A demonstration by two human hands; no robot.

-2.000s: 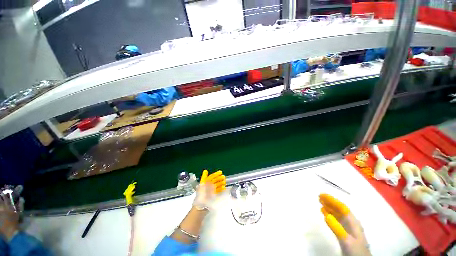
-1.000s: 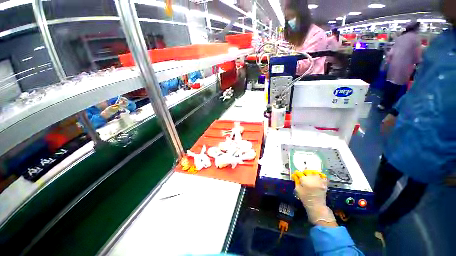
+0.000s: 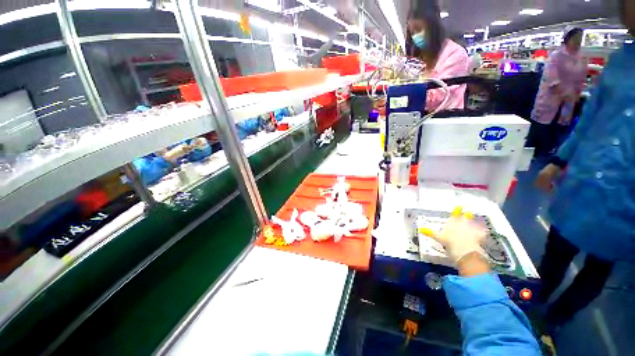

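My right hand (image 3: 459,235), in a whitish glove with yellow finger cots, reaches over the metal plate (image 3: 412,228) on the bed of the benchtop machine (image 3: 463,156). Its fingers are spread over a pale flat piece (image 3: 433,248) on the plate. The palm and motion blur hide whether the fingers grip it. My left hand is not in view.
Left of the machine, a red tray (image 3: 296,256) holds white wrapped parts (image 3: 334,219) and orange finger cots (image 3: 276,237). Tweezers (image 3: 248,282) lie on the white tabletop (image 3: 278,313). A person in blue (image 3: 592,167) stands at right. A metal post (image 3: 230,125) rises beside the tray.
The view has swung right from the tabletop to the machine. My right hand has moved from the tabletop onto the machine's plate, then slightly farther over it. My left hand has left the view.
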